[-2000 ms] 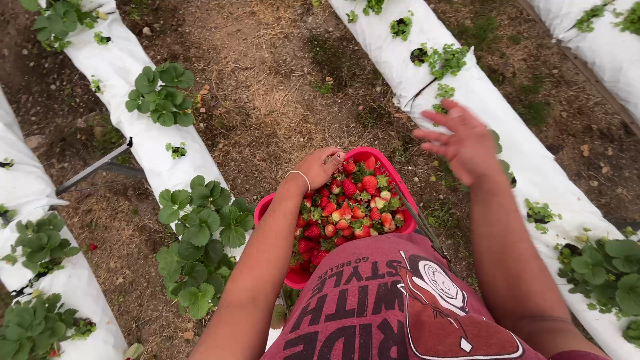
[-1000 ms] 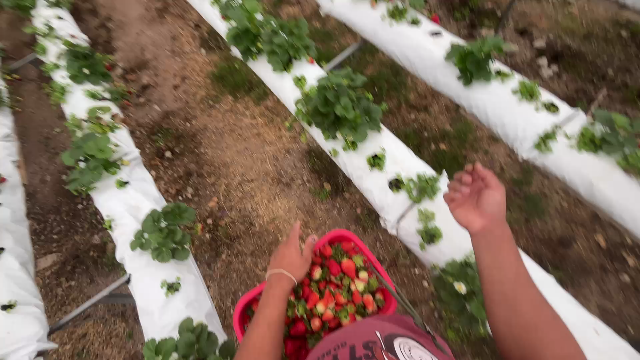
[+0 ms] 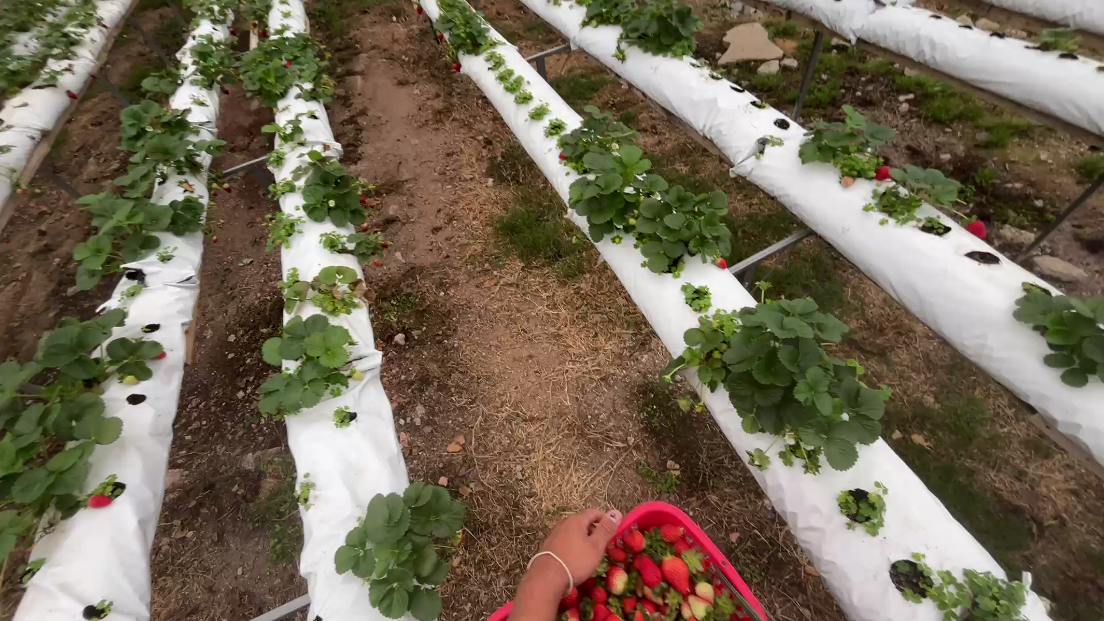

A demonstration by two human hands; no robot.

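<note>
A red plastic basket [image 3: 690, 523] heaped with strawberries [image 3: 655, 569] is at the bottom of the head view, cut off by the lower edge. My left hand [image 3: 580, 545], with a thin white band at the wrist, is at the basket's left rim. Its fingers are bent and the thumb lies near the rim; whether they grip it cannot be told. A dark handle [image 3: 740, 595] runs along the basket's right side. My right hand is out of the frame.
Raised white-wrapped grow beds with strawberry plants [image 3: 789, 375] run on both sides of a dirt path [image 3: 517, 345]. Metal supports [image 3: 772, 250] stick out beneath the beds. Ripe berries [image 3: 975, 228] hang at the right bed, and a flat stone [image 3: 749, 43] lies farther back.
The view has tilted up along the rows. My right hand, raised beside the basket in both earlier frames, has left the view. My left hand remains at the basket's left side.
</note>
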